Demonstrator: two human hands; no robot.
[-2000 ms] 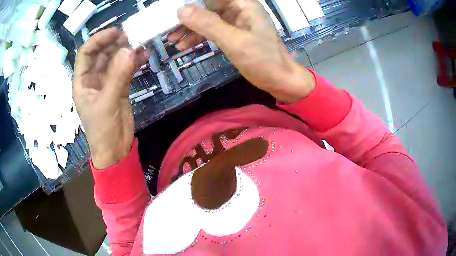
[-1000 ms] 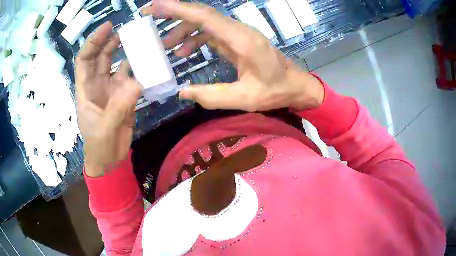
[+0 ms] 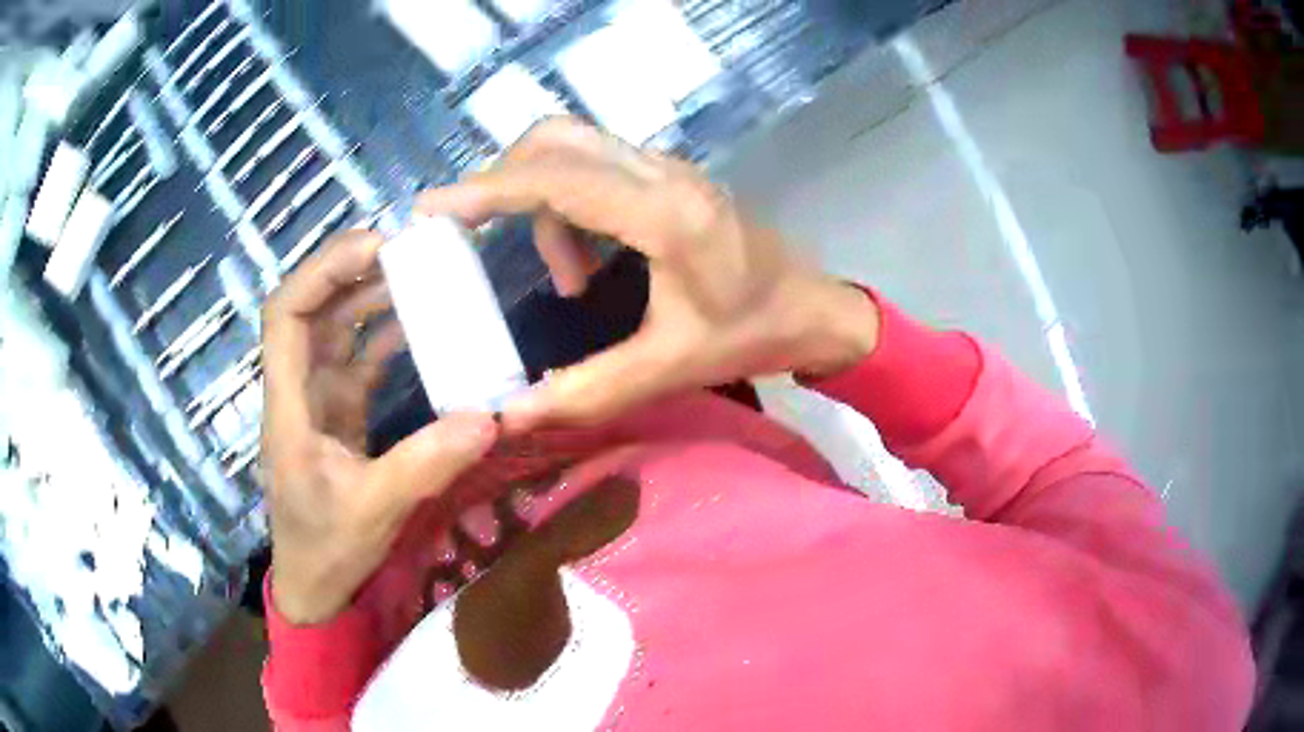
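A white oblong housing (image 3: 453, 318) is held upright between both hands in front of my chest. My left hand (image 3: 343, 429) holds it from the left, thumb at its lower end and fingers near its upper left corner. My right hand (image 3: 672, 272) holds it from the right, thumb at its lower right corner and fingertips at its top. A thin clear edge shows at the housing's lower end and top. Whether it is a separate cover, I cannot tell.
A tray of slim rods (image 3: 236, 186) lies behind my left hand. Small white pieces (image 3: 86, 543) are heaped at the left. White units (image 3: 636, 65) lie in a ribbed tray at the top. A red stool (image 3: 1194, 93) stands on the pale floor at the upper right.
The view has swung, so the trays appear shifted left and the units lower. The housing turned from lying crosswise to upright, then came closer to my body. Both hands have closed in on its ends.
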